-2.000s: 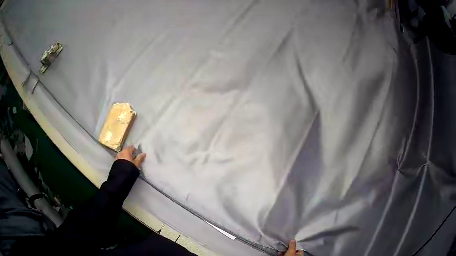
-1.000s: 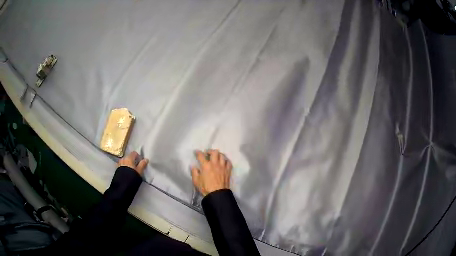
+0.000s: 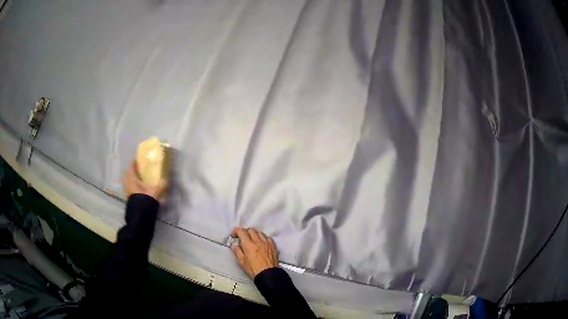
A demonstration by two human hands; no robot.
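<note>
Shiny grey fabric (image 3: pixel 205 118) covers the table, with long folds towards the right. My left hand (image 3: pixel 142 184) is gripped around the lower end of the yellowish taped fabric weight (image 3: pixel 154 161) near the near edge; the weight is slightly blurred. My right hand (image 3: pixel 256 252) is at the fabric edge, thumb and fingertips pinching a small bit of cloth. The fabric edge (image 3: pixel 193 233) runs as a dark line between the hands.
A small metal clamp-like piece (image 3: pixel 38 116) lies at the far left. The pale table edge (image 3: pixel 180 266) curves along the front. A metal rail end (image 3: pixel 421 305) and blue fittings (image 3: pixel 478 308) show at the bottom right. A black cable (image 3: pixel 540 249) hangs at the right.
My left hand has left the fabric edge and taken hold of the weight. My right hand has moved from resting on the cloth down to the fabric edge. The view has shifted right.
</note>
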